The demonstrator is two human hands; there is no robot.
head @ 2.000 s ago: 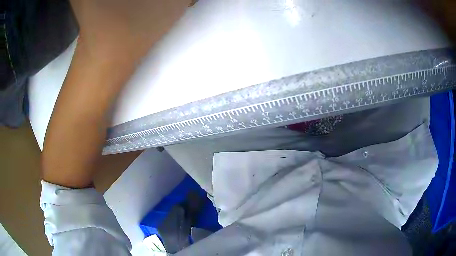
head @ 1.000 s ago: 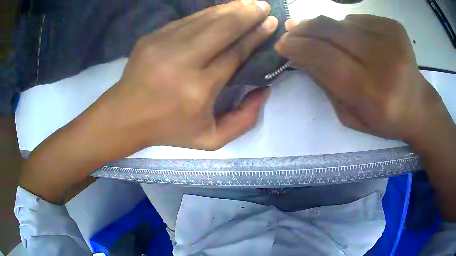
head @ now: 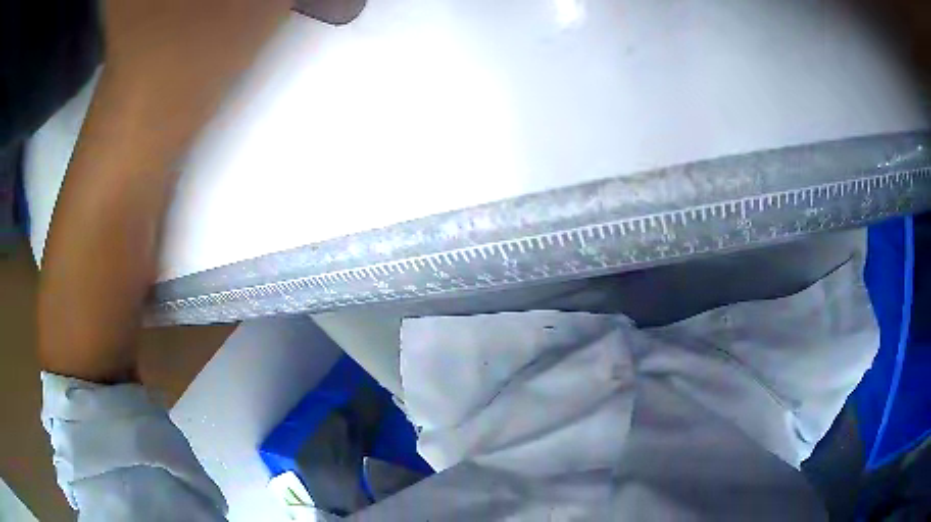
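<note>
My left forearm runs up the left side, and my left hand (head: 209, 36) is cut off by the top edge. Its fingers are mostly hidden, with perhaps one dark fingertip showing. Dark cloth (head: 46, 61) lies blurred at the top left corner, beyond my forearm. I cannot see whether my hand touches it. No zipper shows. A blurred brown patch fills the top right corner, and I cannot tell if it is my right arm. My right hand is not in view.
The white table (head: 439, 133) has a grey measuring tape (head: 531, 240) along its front edge. Below it are my white shirt front, a blue bin (head: 306, 418) with dark cloth at the lower left, and a blue surface (head: 898, 347) at the right.
One second ago both hands were at the dark cloth and its zipper. Now the view has shifted, the zipper and right hand are out of it, and the left hand is mostly cut off.
</note>
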